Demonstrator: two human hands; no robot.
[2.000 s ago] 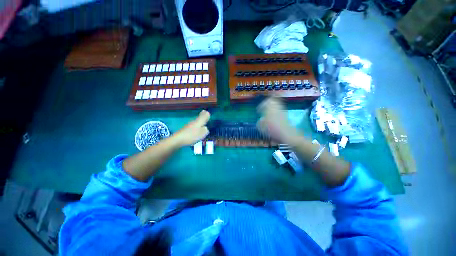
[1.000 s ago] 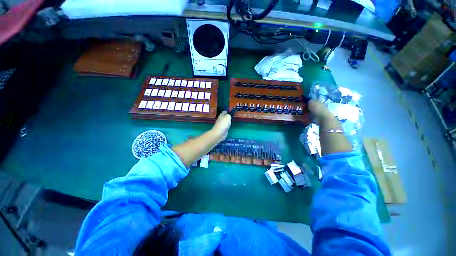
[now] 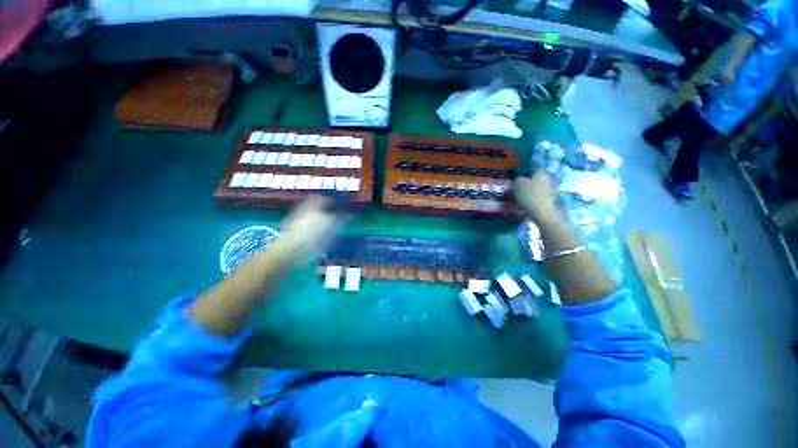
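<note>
The three-row jig of black parts [image 3: 451, 173] lies on the green mat, right of the three-row jig of white pieces [image 3: 296, 166]. My right hand [image 3: 535, 194] is at the black-part jig's right edge; its fingertips are unclear, so I cannot tell if it grips. My left hand [image 3: 313, 226] is blurred, near the front right of the white-piece jig; its hold is unclear. The single-row loading jig [image 3: 398, 262] lies nearer me, with two silver-white blocks [image 3: 342, 278] at its left front edge and several loose blocks [image 3: 499, 298] at its right end.
A screw dish [image 3: 248, 247] is partly behind my left forearm. Plastic bags [image 3: 591, 188] lie at the right edge. A white device [image 3: 357, 77], white cloth [image 3: 481, 111] and stacked brown boards [image 3: 177, 96] stand behind. A person [image 3: 731, 79] is in the aisle at upper right.
My left hand has left the black-part jig's left corner and moved left. My right hand stays by its right edge. A person has come into view at upper right.
</note>
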